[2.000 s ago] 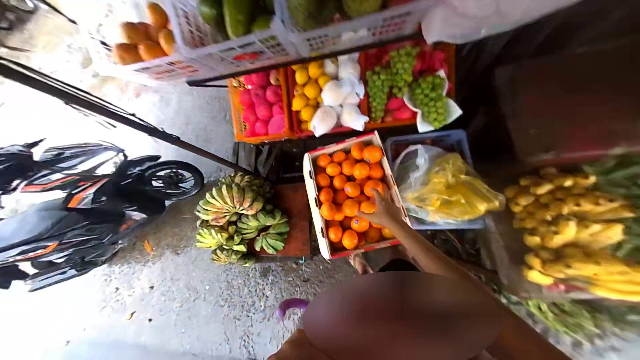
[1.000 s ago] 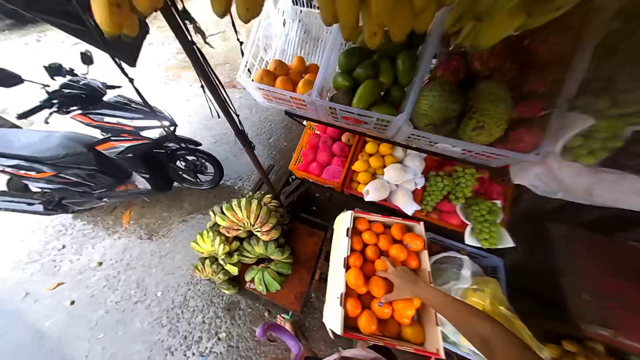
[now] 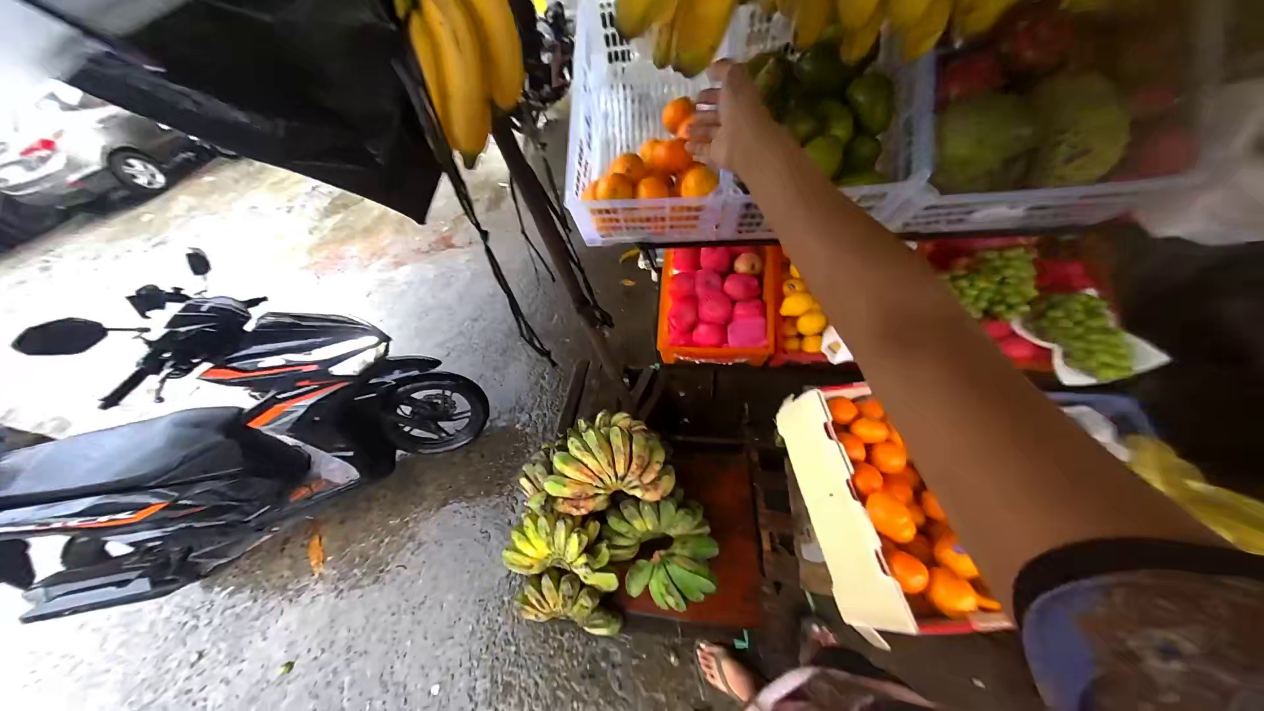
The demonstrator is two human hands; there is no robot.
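Observation:
My right hand (image 3: 729,123) is over the white plastic crate (image 3: 647,219) at the upper middle, its fingers curled beside the oranges (image 3: 672,156) piled in the crate's near end. The fingertips are next to an upper orange; whether they grip it cannot be told. My right forearm runs down to the lower right, above an open cardboard box (image 3: 834,504) of loose orange fruit (image 3: 889,515), and hides part of it. My left hand is not in view.
Green avocado-like fruit (image 3: 834,114) lies right of my hand, below hanging yellow bananas (image 3: 691,35). Trays of pink-wrapped fruit (image 3: 715,306) and grapes (image 3: 1081,331) sit beneath. A dark pole (image 3: 558,232), green banana bunches (image 3: 612,464) and a motorcycle (image 3: 247,405) stand left.
My right hand has moved from the orange fruit in the cardboard box up to the white crate of oranges. The view has shifted.

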